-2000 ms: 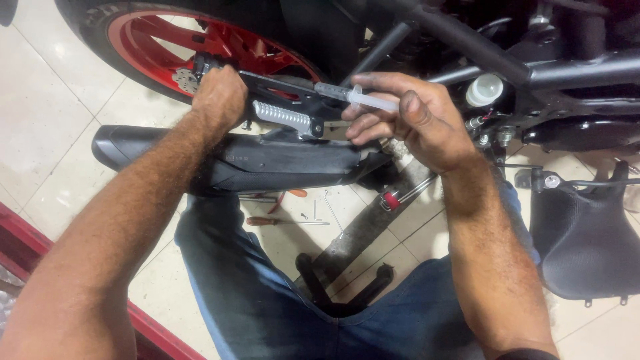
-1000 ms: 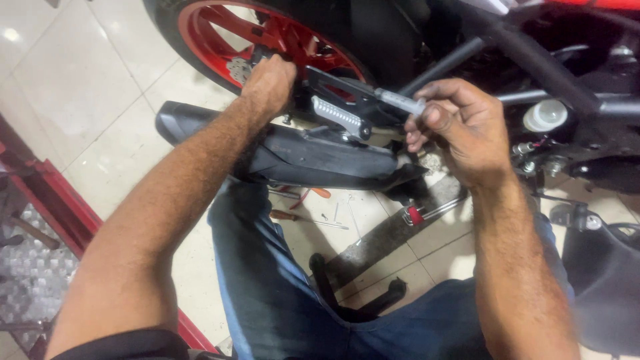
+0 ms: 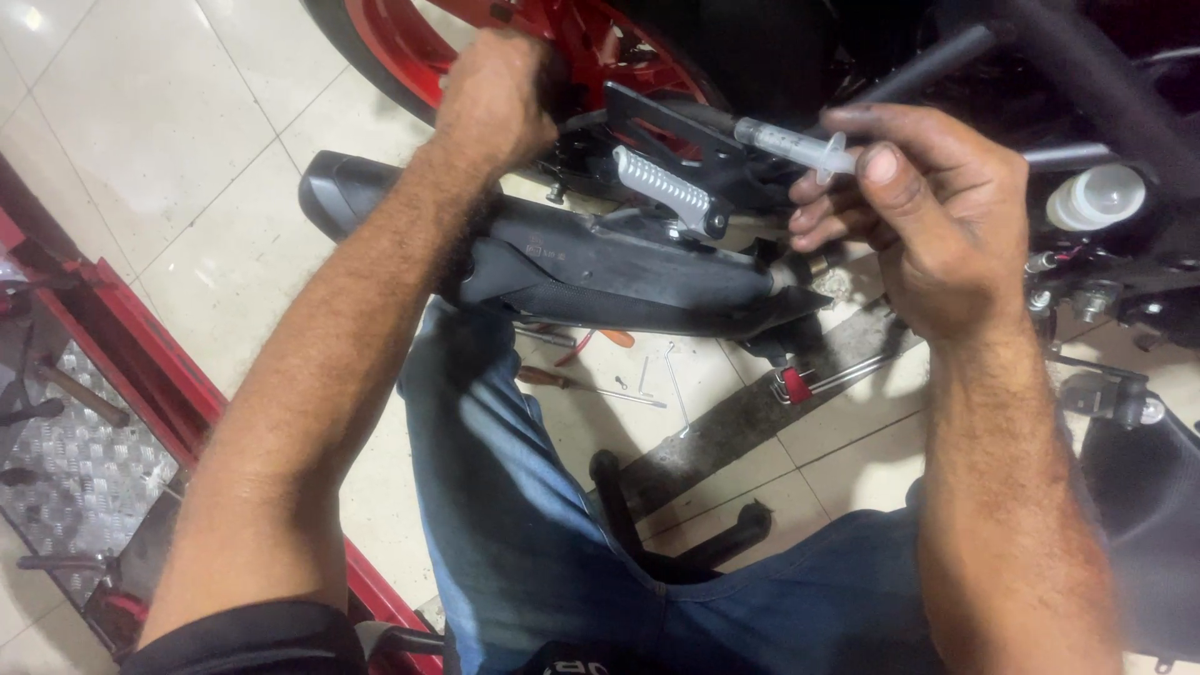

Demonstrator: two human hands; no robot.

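At the red motorcycle wheel [image 3: 398, 47], my left hand [image 3: 497, 98] has its fingers curled near the hub; they are hidden, so what they grip does not show. My right hand [image 3: 947, 206] holds a clear plastic syringe [image 3: 787, 145] by its plunger end, between thumb and fingers. The syringe's tip points left, toward the wheel, close to a black bracket [image 3: 656, 117]. Below the bracket sits a ribbed silver footpeg [image 3: 661, 192]. The black exhaust silencer [image 3: 619, 267] lies across under my left wrist. A white-capped reservoir [image 3: 1095, 197] is right of my right hand.
On the tiled floor lie a screwdriver [image 3: 600, 386], a thin metal rod [image 3: 677, 389] and other small tools. A hex key set in a red holder [image 3: 797, 384] rests by a dark strip [image 3: 675, 459]. Red metal rails [image 3: 122, 319] run at the left; a black seat [image 3: 1144, 525] is at the right.
The view has shifted left and down. My right hand still holds the syringe, and my left hand remains at the wheel hub.
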